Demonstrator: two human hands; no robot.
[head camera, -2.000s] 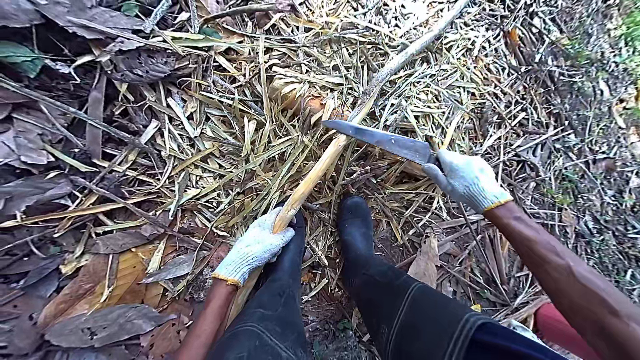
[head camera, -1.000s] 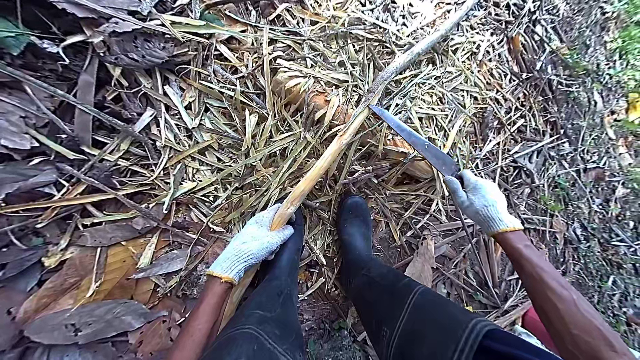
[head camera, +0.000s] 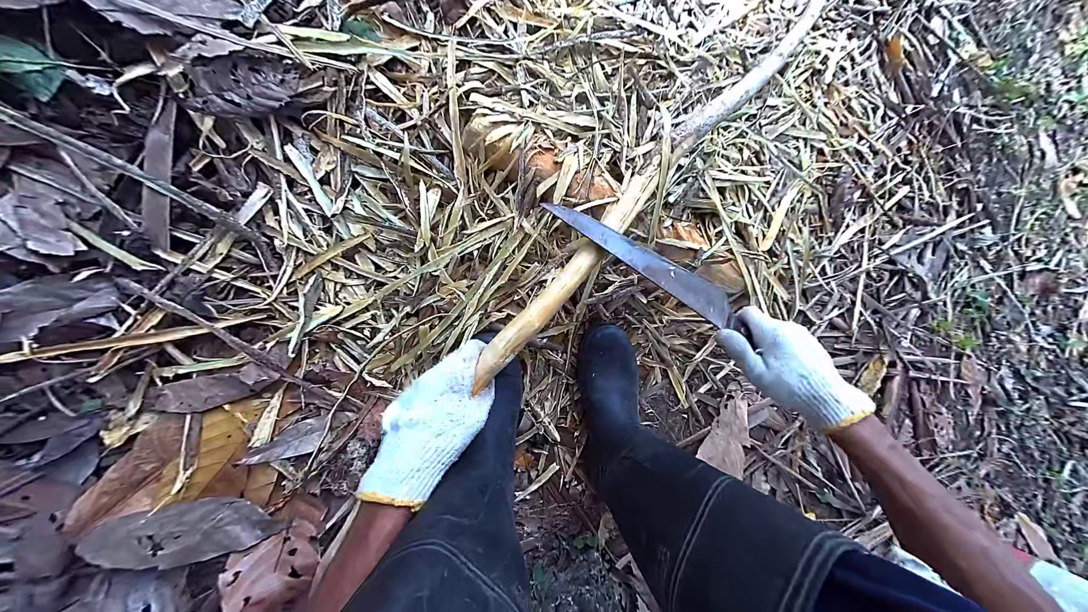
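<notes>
My left hand (head camera: 435, 425), in a white knitted glove with a yellow cuff edge, is closed around the near part of a long wooden pole (head camera: 544, 310). The pole slants away to the upper right; its near stretch is pale yellow and stripped, its far stretch greyer. In my right hand (head camera: 790, 365), gloved alike, is the handle of a machete (head camera: 650, 265), mostly hidden by the fingers. The blade points to the upper left and crosses over the pole at about its middle. Whether the edge touches the wood I cannot tell.
Thin wood shavings (head camera: 382, 280) cover the ground around a partly buried orange-brown piece of wood (head camera: 552, 166). My black boots (head camera: 609, 382) stand just below the pole. Large dry leaves (head camera: 174, 531) and thin sticks lie at the left. A red and white object shows at the lower right edge.
Since a second ago the machete has moved left, from the pole's right side to across it. My left hand keeps its hold on the pole.
</notes>
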